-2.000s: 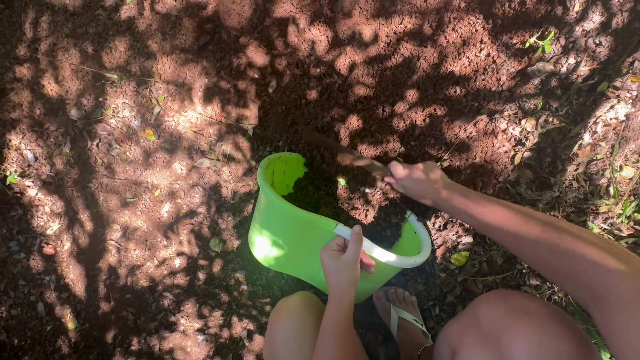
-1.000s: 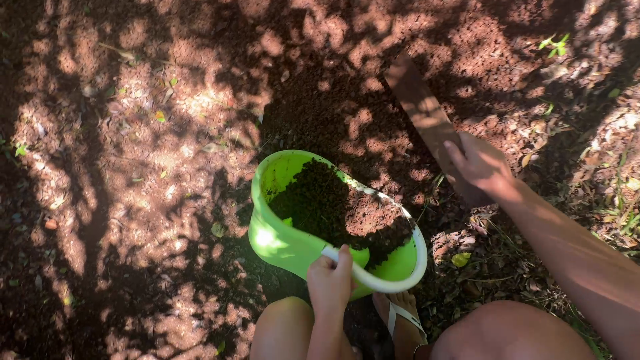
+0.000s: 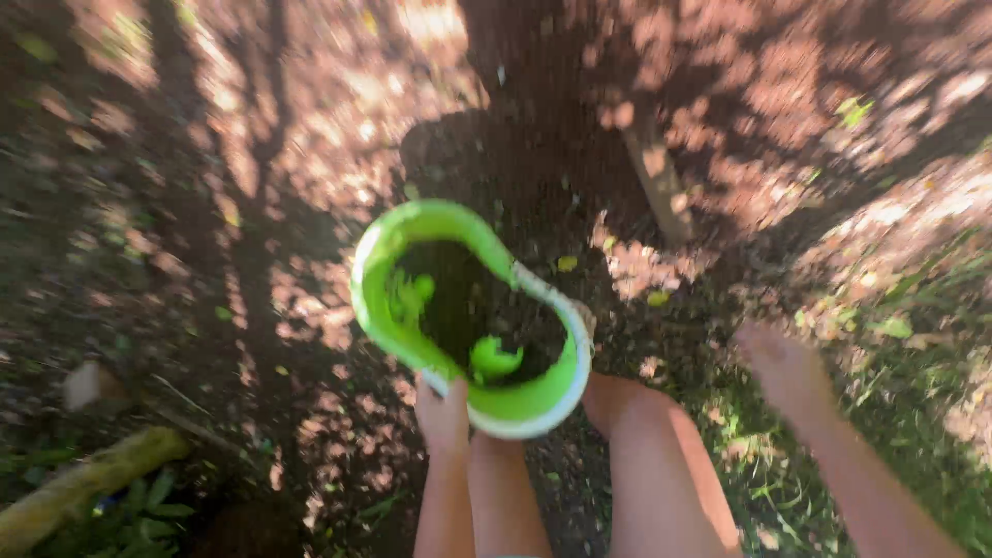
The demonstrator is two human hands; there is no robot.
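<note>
My left hand (image 3: 445, 411) grips the near rim of a green plastic tub (image 3: 535, 407) with a white edge. Dark soil (image 3: 457, 298) lies inside the tub, with bright green patches showing in it. Away to the right, my right hand (image 3: 775, 360) hangs over the ground, blurred, with nothing visible in it; how its fingers are set is not clear. A flat, wooden-looking board (image 3: 659, 182) lies on the reddish soil beyond the tub, to its upper right.
A yellowish log (image 3: 89, 480) lies at the lower left beside green leaves (image 3: 151, 504). Grass (image 3: 783, 480) grows at the right, near my bare legs. Leaf litter and reddish soil surround the tub under patchy shade.
My right hand has let go of the board it held one second ago, which now lies on the ground. My left hand still holds the tub. The view has shifted strongly.
</note>
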